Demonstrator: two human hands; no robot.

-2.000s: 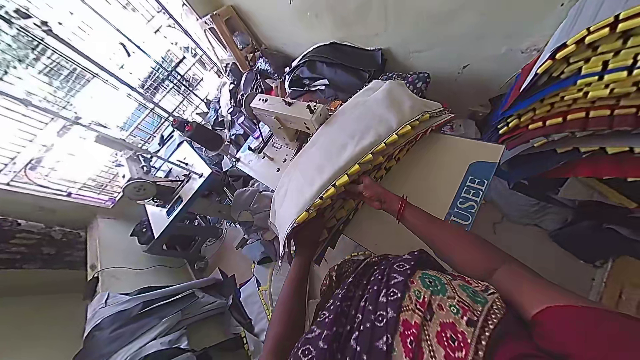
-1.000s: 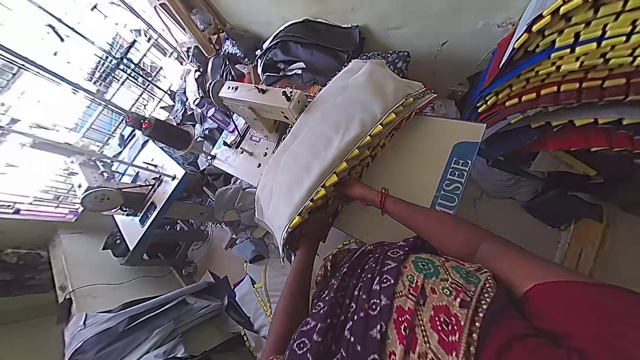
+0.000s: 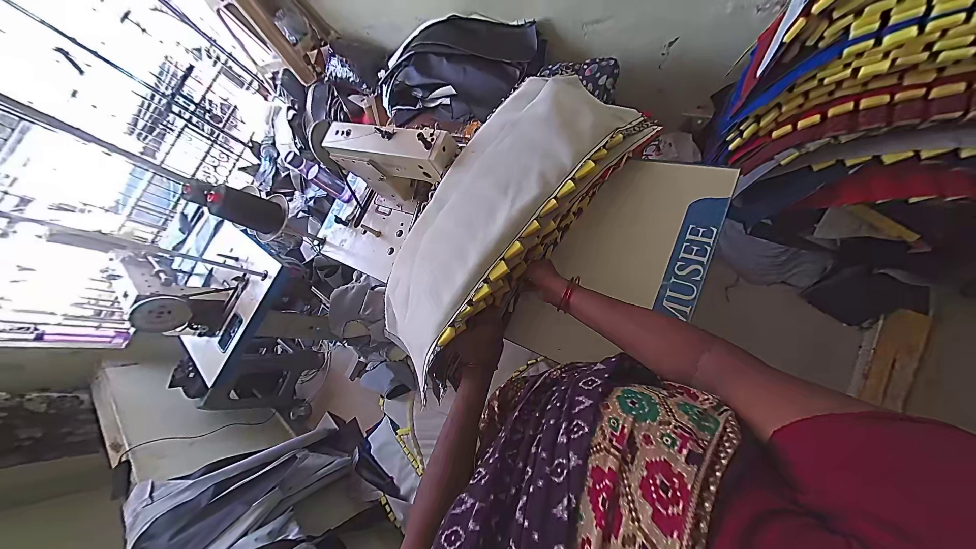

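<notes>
A stack of curved fabric pieces [image 3: 488,221], white cloth on top and yellow tabs along its edge, lies tilted across the middle of the view. My left hand [image 3: 479,339] grips its lower end, the fingers partly hidden by the yellow tabs. At the tabbed edge, my right hand [image 3: 540,278] has its fingers tucked under the stack; a red thread circles that wrist. Beneath the stack is a cream board [image 3: 610,236] with a blue printed patch. An industrial sewing machine [image 3: 393,149] stands just beyond the stack, left of its upper half.
Another sewing machine [image 3: 191,305] stands at the left by the barred window. Dark thread cones [image 3: 244,210] are between the machines. A tall pile of tabbed fabric pieces [image 3: 869,99] rises at the right. Grey cloth [image 3: 252,488] is heaped at lower left, dark cloth [image 3: 465,65] against the wall.
The view has shifted somewhat to the right. Both hands stay at the tabbed edge of the fabric stack, with no plain change in their hold.
</notes>
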